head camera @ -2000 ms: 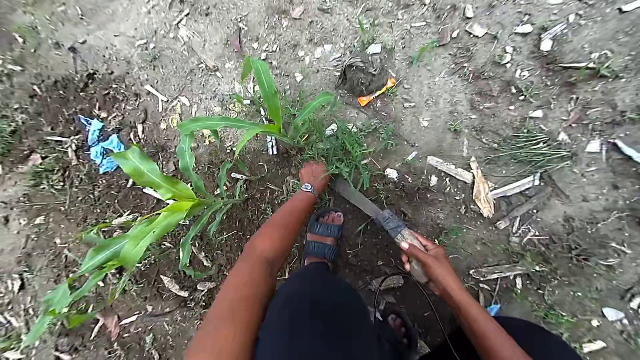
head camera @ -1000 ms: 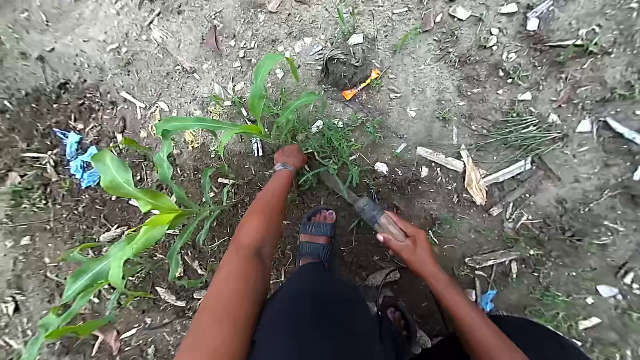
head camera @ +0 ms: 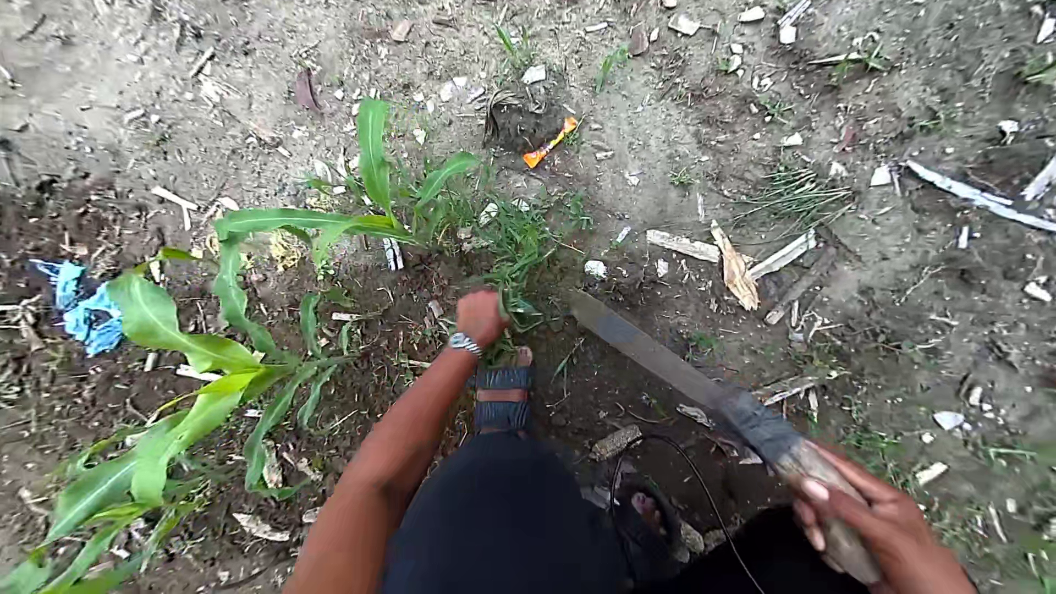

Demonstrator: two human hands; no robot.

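Note:
My left hand (head camera: 482, 317), with a watch on its wrist, is closed around a bunch of green weeds (head camera: 521, 247) just beyond my sandalled foot. At the lower right my right hand (head camera: 866, 516) grips the wooden handle of a machete (head camera: 660, 355). Dark wrapping covers the part where the handle meets the blade. The blade points up and left, its tip a little to the right of the weeds. A young maize plant (head camera: 379, 223) stands behind and left of my left hand, and a larger one (head camera: 206, 355) leans at the left.
Blue plastic scraps (head camera: 91, 318) lie on the soil at the far left. An orange wrapper (head camera: 550, 143) lies beyond the weeds. Wood pieces (head camera: 734, 268) are scattered at the right. A thin dark cord (head camera: 693, 466) loops near my sandalled foot (head camera: 503, 396).
The machete in my right hand has moved back toward the lower right, and its blade, partly hidden among the weeds before, now shows clear of them. My left hand has come slightly nearer my foot.

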